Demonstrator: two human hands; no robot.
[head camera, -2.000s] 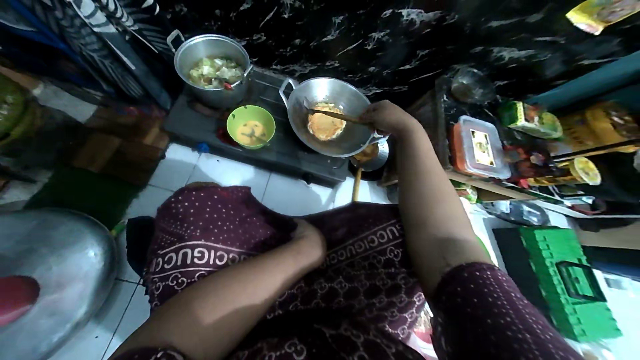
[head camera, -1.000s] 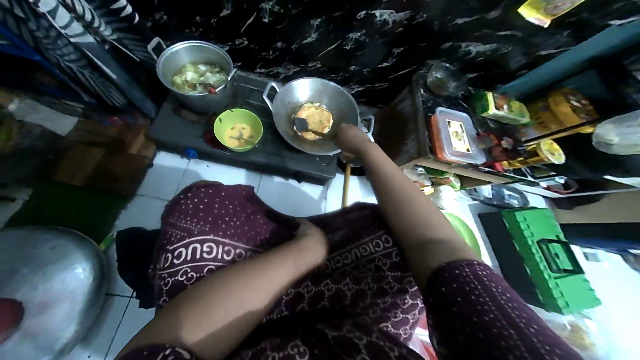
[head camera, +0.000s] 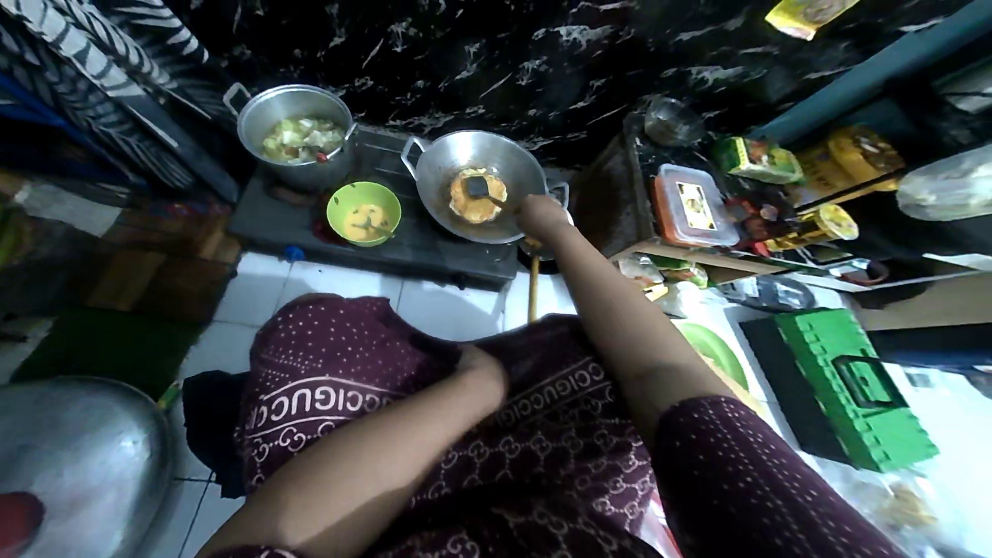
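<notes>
My right hand (head camera: 545, 217) grips the handle of a spatula, whose dark blade (head camera: 477, 187) lies on a round, egg-like fried piece (head camera: 465, 208) in a metal wok (head camera: 511, 159). The wok stands on a dark stove (head camera: 465, 260). My left hand (head camera: 482, 373) rests in my lap against the patterned maroon cloth, its fingers hidden in the folds. Left of the wok, a lime green bowl (head camera: 337, 203) holds a yellow liquid and a utensil. Behind it stands a metal pot (head camera: 260, 116) with chopped pale green vegetables and a utensil.
A low shelf at the right holds a lidded plastic container (head camera: 725, 221), a glass bowl (head camera: 673, 120) and packets. A green toolbox-like case (head camera: 845, 387) and a green plate (head camera: 717, 349) are on the tiled floor. A large metal lid or tray (head camera: 85, 442) lies at the lower left.
The spatula blade has moved onto the fried piece, from its left edge one second ago. My left hand has stayed in my lap.
</notes>
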